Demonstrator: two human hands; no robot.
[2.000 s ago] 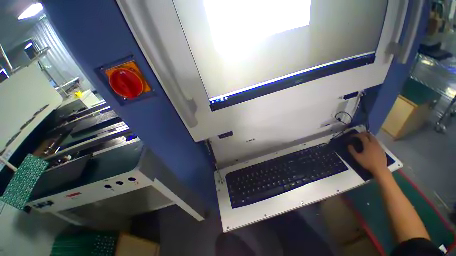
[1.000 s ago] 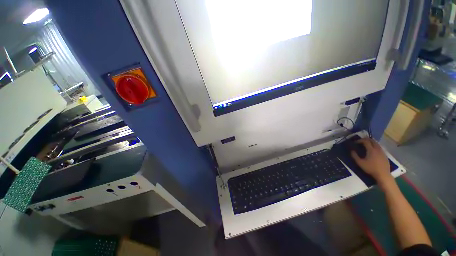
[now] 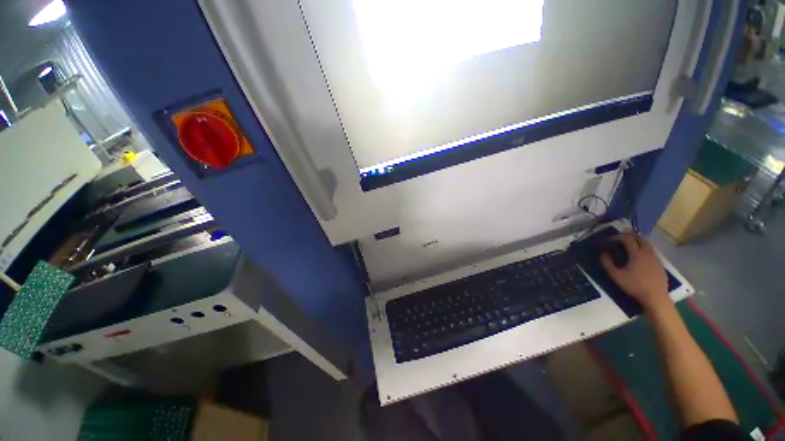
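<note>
My right hand point(image 3: 638, 272) rests over a small black mouse point(image 3: 618, 253) on a dark pad point(image 3: 608, 284) at the right end of the white shelf point(image 3: 535, 343). The fingers curve over the mouse and cover part of it. A long black keyboard point(image 3: 492, 306) lies on the shelf to the left of the pad. Above it is a large monitor point(image 3: 508, 95) with a glaring white window, cut off by the top edge. My left hand is not in view.
A red rotary switch point(image 3: 209, 139) sits on the blue post at left. Further left are conveyor rails point(image 3: 142, 235) and a green perforated panel point(image 3: 33, 307). A tan, green-topped box point(image 3: 701, 202) stands at right. A red-edged green mat point(image 3: 658, 370) lies below my right forearm.
The camera view has shifted slightly. My right hand stays on the mouse, with no clear movement across the pad.
</note>
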